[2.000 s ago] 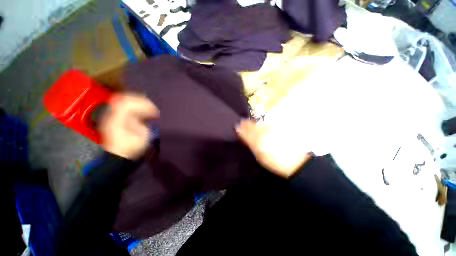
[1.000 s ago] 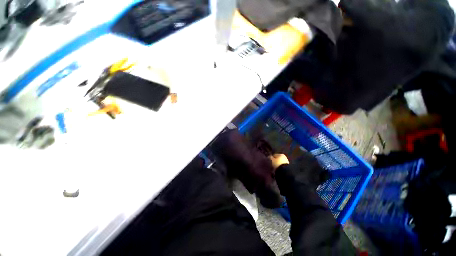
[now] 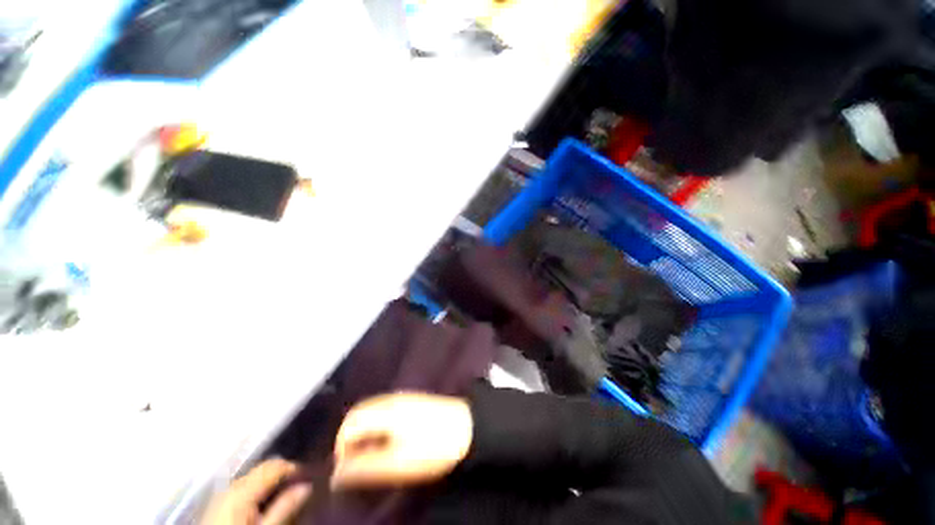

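Observation:
Dark plum cloth [image 3: 436, 354] lies over my lap beside the table edge, with a part reaching over the near rim of the blue crate. My right hand [image 3: 402, 443] is at the bottom centre, its fingers curled on the plum cloth; the image is blurred. My left hand [image 3: 261, 496] is at the bottom edge, partly cut off, beside the table edge and close to the cloth. Its grip is unclear. A black rectangle, perhaps a smartphone [image 3: 234, 185], lies on the white table [image 3: 256, 308] near small yellow-orange handles [image 3: 186, 226].
The blue slatted crate [image 3: 677, 215] stands on the floor right of the table and holds dark pieces. Another blue crate [image 3: 825, 344] is at the far right. A person in dark clothing [image 3: 759, 77] is at the top right. Red objects [image 3: 800, 499] lie at the lower right.
My right hand has moved from the crate down and left to my lap with plum cloth. My left hand has come into view at the bottom. The view has shifted slightly.

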